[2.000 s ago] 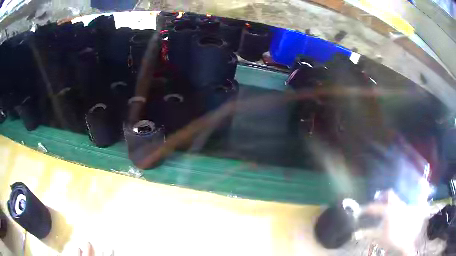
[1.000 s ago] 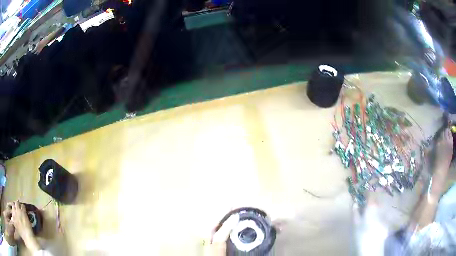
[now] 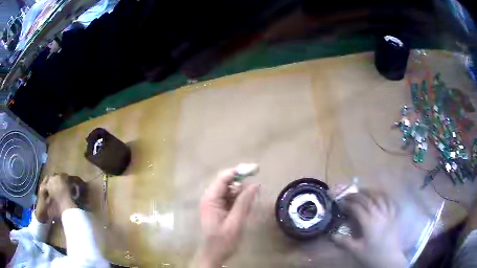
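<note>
A black cylindrical housing (image 3: 307, 209) stands on the near table, its open end with a white ring and dark centre facing up. My left hand (image 3: 226, 212) is left of it, raised and not touching it, thumb and forefinger pinching a small green and white piece (image 3: 238, 179), perhaps a circuit board. My right hand (image 3: 372, 222) is blurred at the housing's right side, fingers curled near a pale strip (image 3: 346, 190); whether it grips the housing or the strip cannot be told. A thin wire runs up from near the housing.
A tangled pile of wired green boards (image 3: 436, 125) lies at right. Black housings stand at upper right (image 3: 392, 57) and lean at left (image 3: 108, 152). A co-worker's hands (image 3: 55, 193) hold a dark housing at far left, beside a grey fan (image 3: 18, 159). The green conveyor (image 3: 209, 73) runs behind.
The view has swung left and down. My left hand has left the housing and now shows a small piece at its fingertips. My right hand has come to the housing from the board pile.
</note>
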